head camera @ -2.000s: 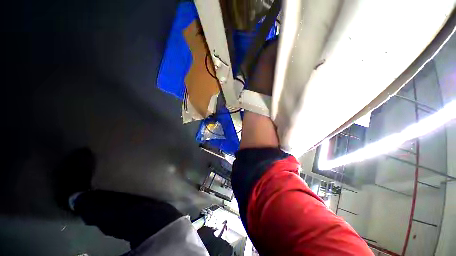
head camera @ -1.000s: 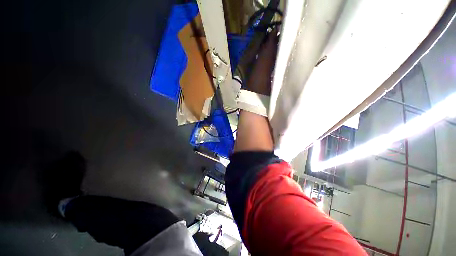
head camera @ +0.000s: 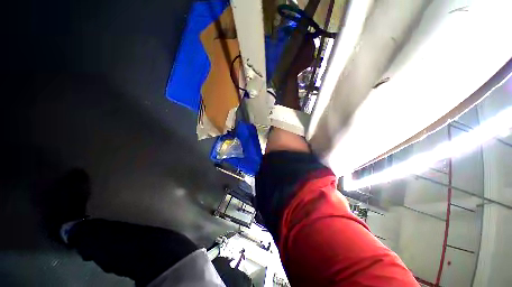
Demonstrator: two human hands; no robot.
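Note:
The view is turned sideways. A red sleeve with a dark cuff, apparently my right arm, reaches up from the lower edge. A short piece of bare forearm shows above the cuff, beside a white crosspiece (head camera: pixel 287 119) of the table frame. Beyond it is a dark, shadowed shape; no hand or fingers can be made out, and what it may hold is hidden. The white-covered table (head camera: pixel 432 73) is overexposed at the upper right. My left hand is not in view.
Beside a white frame bar (head camera: pixel 250 33) are a brown sheet (head camera: pixel 220 78), a blue container (head camera: pixel 188 61) and a second blue container with a clear bag (head camera: pixel 229 148). A dark-trousered leg (head camera: pixel 129 244) shows lower left. Dark cables cross the frame.
The view has shifted slightly. Less bare forearm shows above the cuff. A wider gap shows between the dark shape and the table cover, with background visible through it.

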